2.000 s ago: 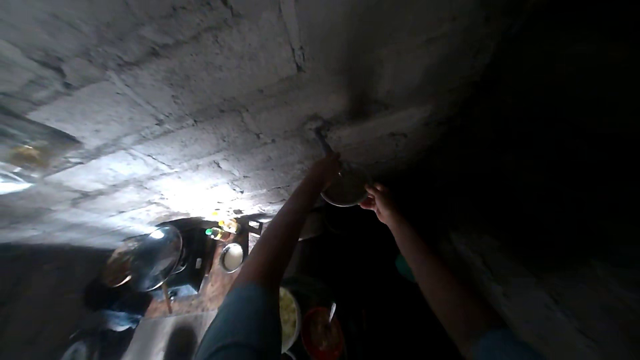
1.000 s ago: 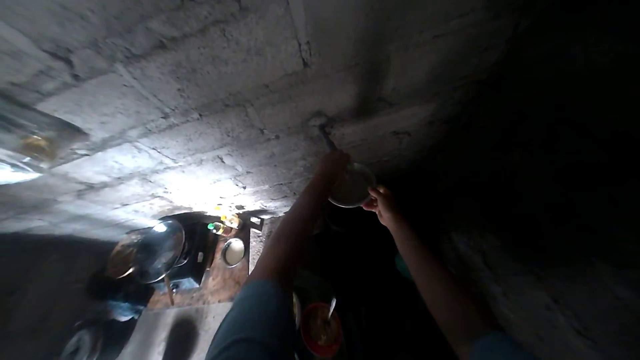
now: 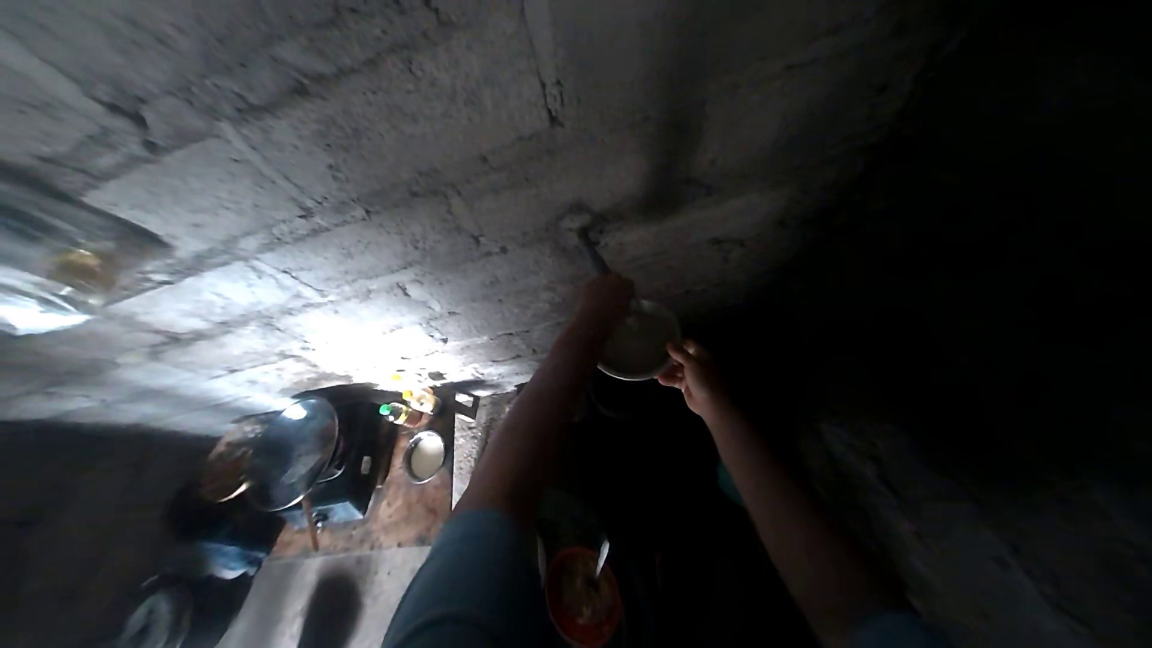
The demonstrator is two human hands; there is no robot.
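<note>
My right hand (image 3: 688, 373) grips the rim of a round, shallow pale dish (image 3: 641, 342), fingers on its lower right edge. At the dish's upper left, my left hand (image 3: 607, 297) is closed near a pipe or tap (image 3: 591, 252) that comes out of the block wall; whether it holds the pipe or works something on it is too dark to tell. The dish is tilted, its inside partly in view, and my left wrist covers part of its left edge.
A wooden table (image 3: 414, 504) at the lower left bears a stove (image 3: 360, 463), a pan with a glass lid (image 3: 292, 454), bottles (image 3: 409, 409) and a bowl of pale content (image 3: 425, 456). Below my arms is a red bowl (image 3: 583, 598) with a spoon (image 3: 602, 558). A block wall (image 3: 360, 180) rises ahead.
Both hands stay by the pipe with the dish between them. The dish has shifted a little and shows more of its round inside than two seconds ago.
</note>
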